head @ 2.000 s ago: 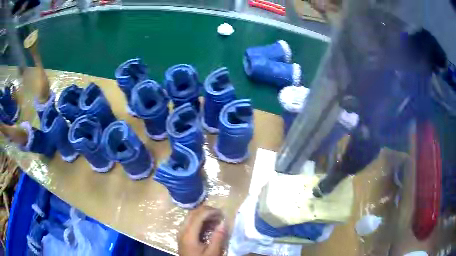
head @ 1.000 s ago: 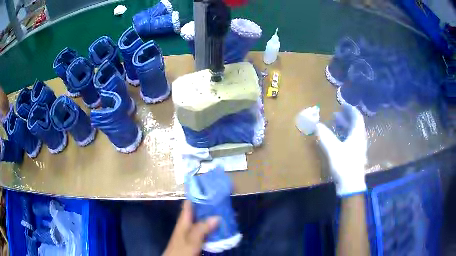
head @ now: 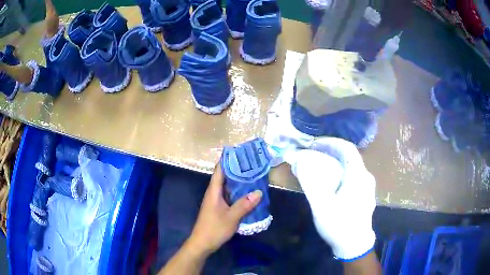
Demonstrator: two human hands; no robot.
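Note:
My bare left hand (head: 220, 212) holds a blue boot upper (head: 250, 185) upright in front of the bench edge, open end up, white fleece trim down. A blue flap shows inside the opening. My right hand (head: 336, 188), in a white knit glove, is closed around a glue bottle, mostly hidden by the glove. The bottle's teal tip (head: 276, 154) is at the right rim of the upper's opening. I cannot tell if it touches. Behind, a cream press pad (head: 344, 80) sits on another blue upper (head: 333, 122).
Several blue uppers (head: 208, 75) stand at the left and back of the brown bench top (head: 129, 123). Tan pieces stick out of uppers at far left. More uppers (head: 459, 113) are at right. A blue crate (head: 107, 215) is below left, another (head: 451, 247) below right.
My right hand has taken up the glue bottle and moved left to the held upper. My left hand has raised the upper and turned its opening into view. The camera view has shifted.

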